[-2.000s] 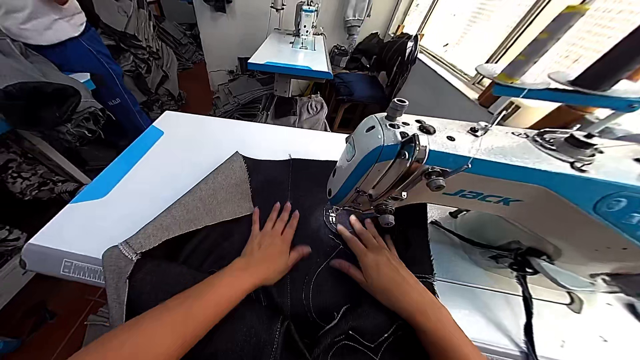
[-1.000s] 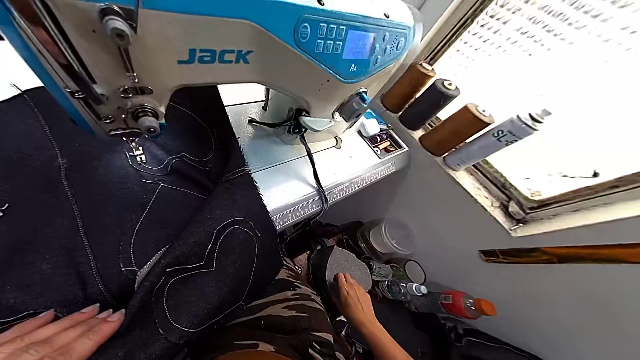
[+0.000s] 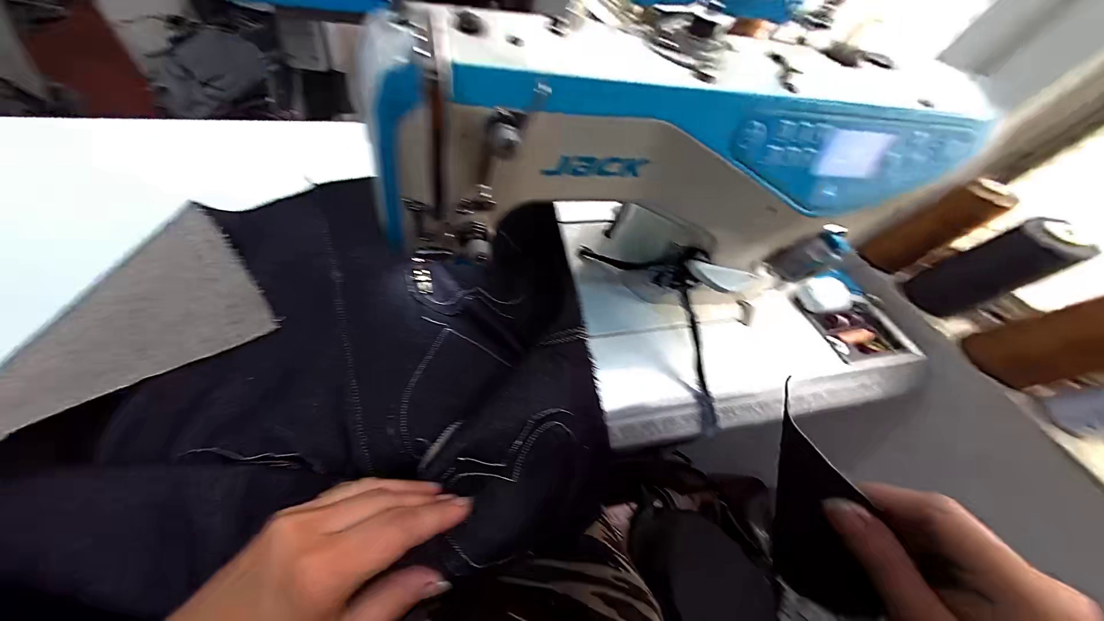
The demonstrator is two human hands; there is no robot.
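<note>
Dark denim fabric [image 3: 285, 388] with stitched seams and curved stitch lines lies on the white table, part of it beneath the needle area of a Jack sewing machine [image 3: 595, 129]. The presser foot [image 3: 423, 280] sits at the fabric. My left hand [image 3: 345, 552] rests on the denim near its front edge, fingers bent and close together. At the lower right, my right hand [image 3: 940, 552] pinches a separate dark fabric piece [image 3: 815, 517] between thumb and fingers, off the table's edge. A grey fabric underside [image 3: 155, 319] shows folded over at the left.
A compartment with small spools [image 3: 854, 332] is set in the table's right end. Thread cones [image 3: 992, 259] stand along the window side. A dark cord [image 3: 694, 345] hangs by the machine's arm. Below the table edge are camouflage-patterned trousers [image 3: 569, 582].
My right hand has come up from among the things below the table and now holds a dark fabric piece. My left hand remains on the denim. The view has swung back left.
</note>
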